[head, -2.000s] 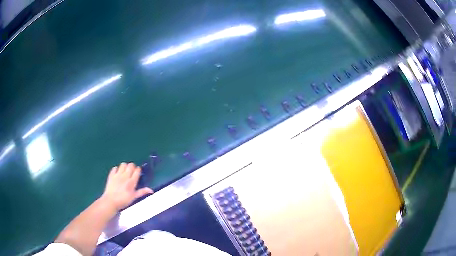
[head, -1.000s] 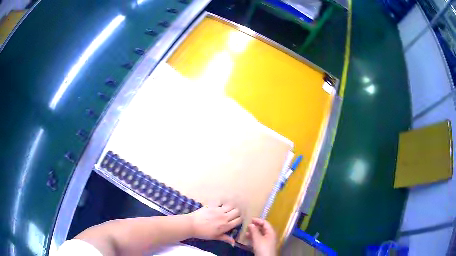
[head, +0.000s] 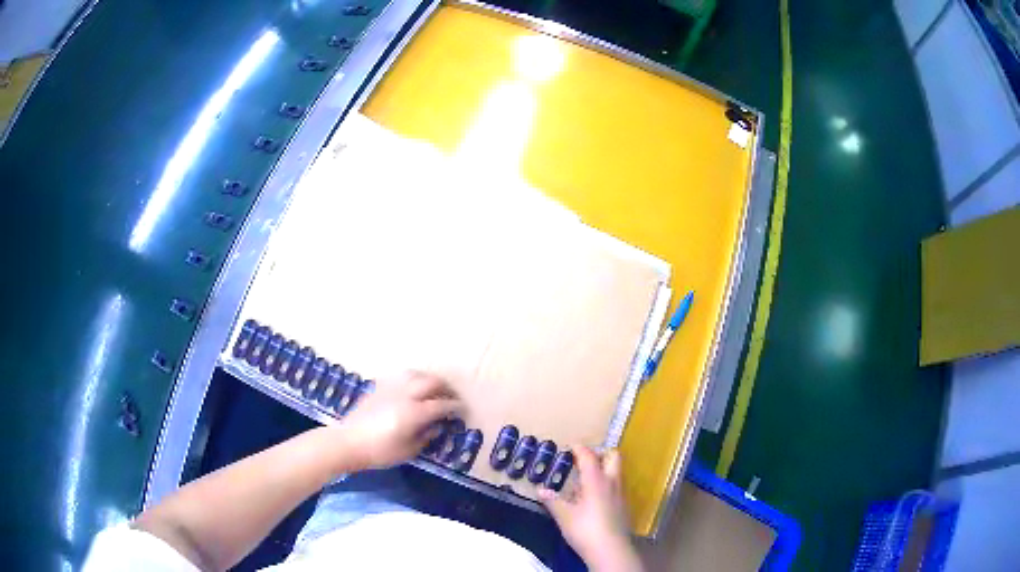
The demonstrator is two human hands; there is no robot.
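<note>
Small black oblong parts (head: 284, 360) stand in a close row along the near edge of the tan cardboard sheet (head: 537, 335). My left hand (head: 403, 422) is over the middle of the row, fingers curled down and slightly blurred; it hides some parts, and whether it grips one cannot be told. Several parts (head: 532, 460) sit to its right, with a gap between two groups. My right hand (head: 591, 503) has thumb and fingers around the rightmost part (head: 562, 469) at the cardboard's near right corner.
Single black parts lie spaced along the green conveyor belt (head: 67, 223), beyond the metal side rail (head: 241, 251). A blue pen (head: 669, 335) lies right of the cardboard on the yellow table top (head: 626, 168). A blue bin (head: 772, 525) and blue basket (head: 895, 536) are at lower right.
My left hand has moved left along the row from the near right corner. Parts now show at the row's right end, with a gap among them. My right hand is now at the end part.
</note>
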